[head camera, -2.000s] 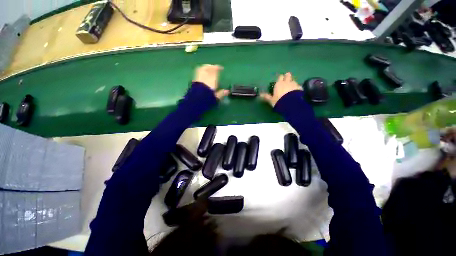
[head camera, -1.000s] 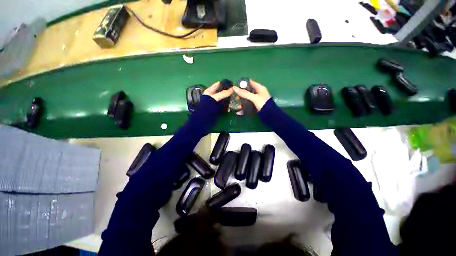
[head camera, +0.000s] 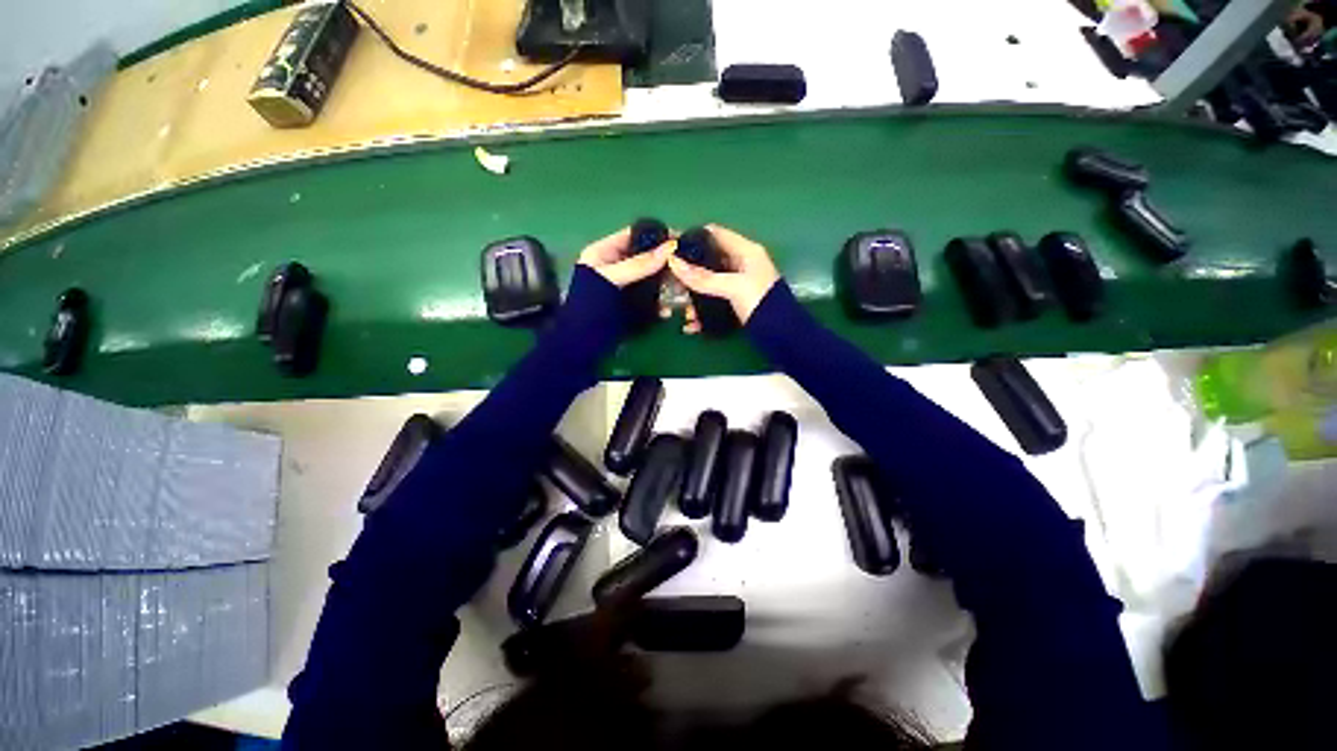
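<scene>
My left hand (head camera: 628, 264) is shut on a black housing, held upright over the middle of the green conveyor belt (head camera: 704, 169). My right hand (head camera: 729, 275) is shut on a second black housing (head camera: 695, 253) close beside it. The fingertips meet between the two parts and hide much of them. A squarish black unit (head camera: 518, 279) lies on the belt left of my hands, and another squarish unit (head camera: 881, 273) lies to the right. Several reserve housings (head camera: 736, 484) lie loose on the pale table below.
Light-grey ribbed stacks (head camera: 132, 587) stand at left. More black housings (head camera: 1070, 273) lie on the belt at both sides. A patterned box (head camera: 302, 62) and a dark cabled fixture (head camera: 584, 27) are on the far side. White wrap (head camera: 1158, 499) and a yellow-green bag (head camera: 1290, 385) are at right.
Both hands keep the two housings together, now more upright. The belt's squarish units, white scrap and other housings have shifted left in view. Two seconds ago the hands were apart around a unit on the belt.
</scene>
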